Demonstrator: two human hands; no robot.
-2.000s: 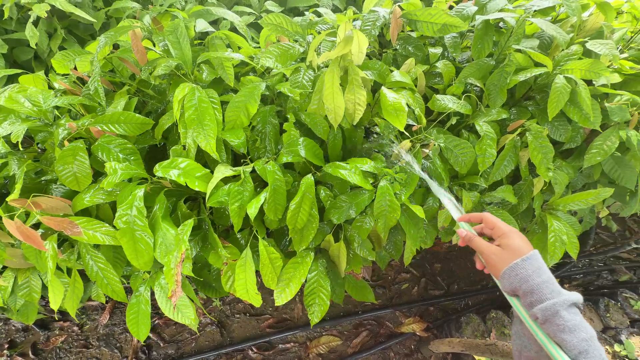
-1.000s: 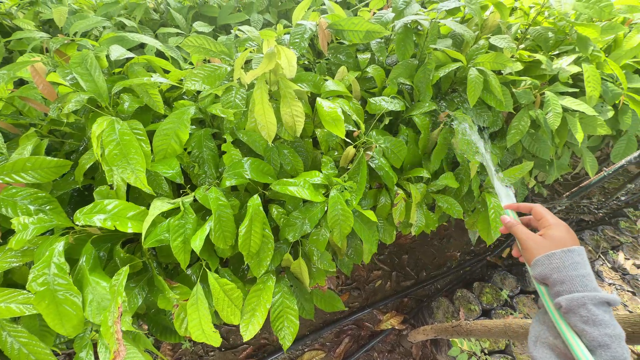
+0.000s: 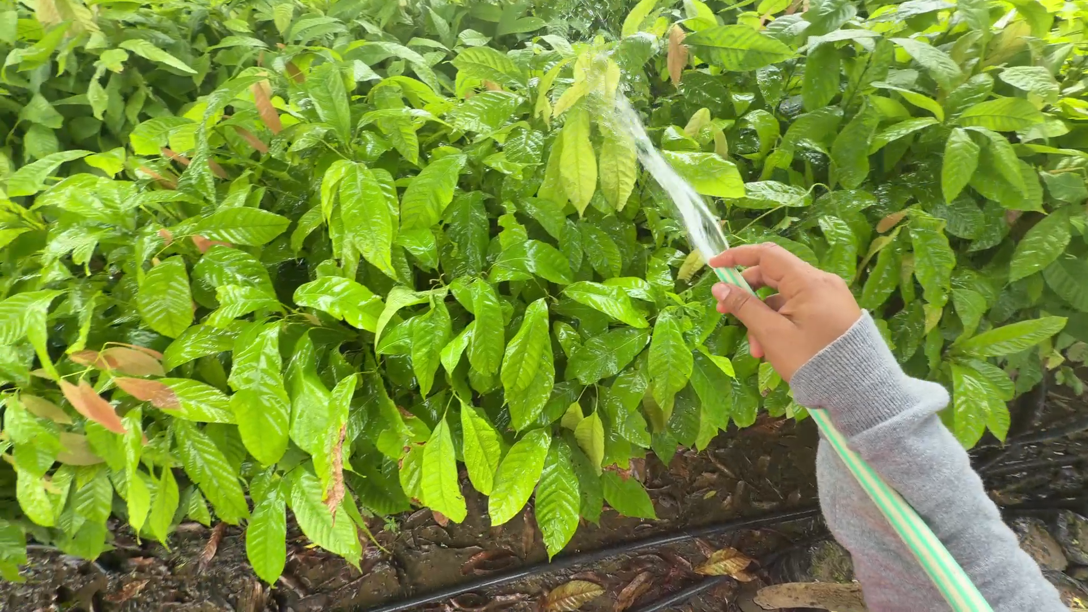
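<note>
My right hand (image 3: pixel 786 302), in a grey sleeve, grips a green and white striped hose (image 3: pixel 884 493) near its outlet, the thumb and fingers close around the end. From there a jet of water (image 3: pixel 671 178) shoots up and to the left and breaks into spray over pale yellow-green leaves (image 3: pixel 578 157). The hose runs back beneath the wrist and along the forearm to the bottom edge. Dense green leafy plants (image 3: pixel 518 340) fill most of the view, their leaves wet and shiny. My left hand is out of view.
Thin black pipes (image 3: pixel 595 557) lie along the dark wet ground below the foliage. Fallen brown leaves (image 3: pixel 727 563) are scattered there. A piece of wood (image 3: pixel 807 595) lies beside my sleeve at the bottom, with round stone-like shapes (image 3: pixel 1037 544) at the lower right.
The water jet has swung left, from the plants at the right onto the pale leaves at the upper middle. My right hand still grips the hose. The view has shifted too.
</note>
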